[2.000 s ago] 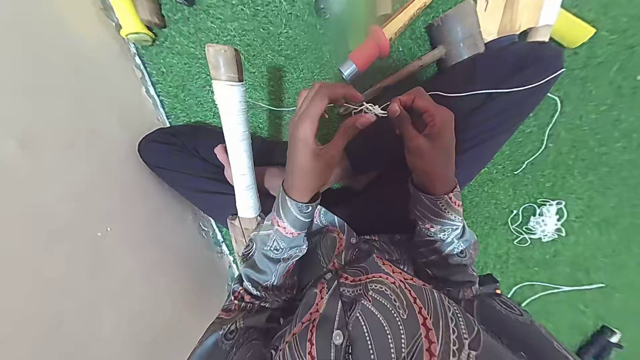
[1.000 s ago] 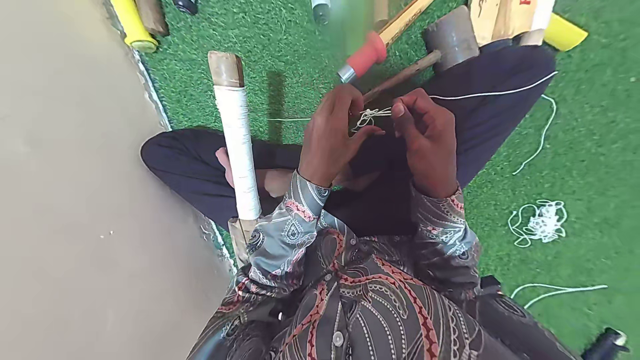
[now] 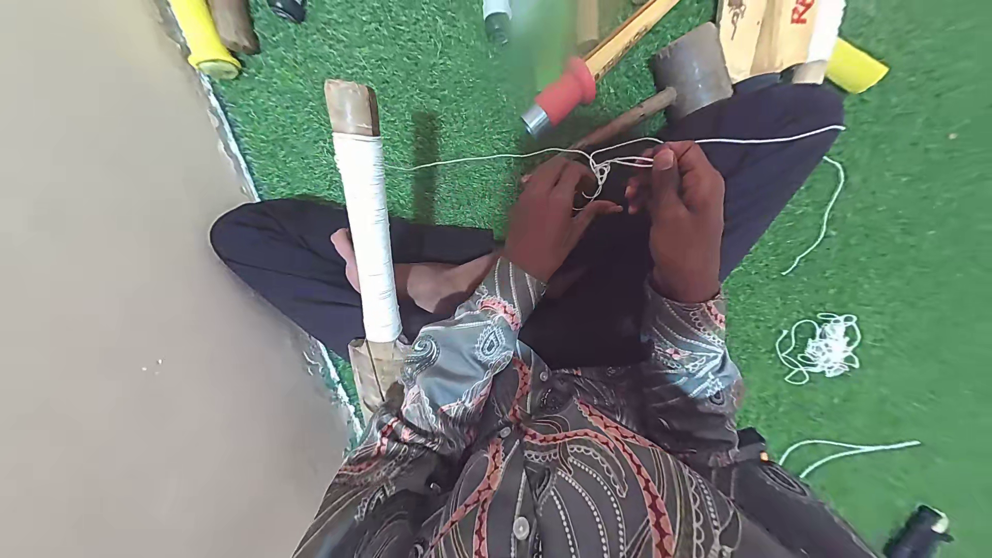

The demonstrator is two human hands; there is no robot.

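A tangle of white string [image 3: 601,169] hangs between my two hands above my lap. My right hand [image 3: 686,213] pinches loops of it between thumb and forefinger. Just left of the tangle, my left hand [image 3: 549,209] has its thumb and fingers apart; whether any strand lies in its fingers is hard to tell. One strand runs left toward a wooden bat handle [image 3: 366,240] wrapped in white string, which stands beside my left forearm. Another strand crosses right over my knee.
Beyond my legs lie a wooden mallet [image 3: 694,70], a handle with a red grip [image 3: 564,93], and wooden bat parts [image 3: 767,39]. Loose white string [image 3: 825,349] is bunched on the green turf at right, with a dark object [image 3: 918,533] lower down. A pale wall [image 3: 116,310] borders the left.
The bunched string between my hands has opened into looser loops. My left hand has moved down a little from the strand, while my right hand keeps its pinch.
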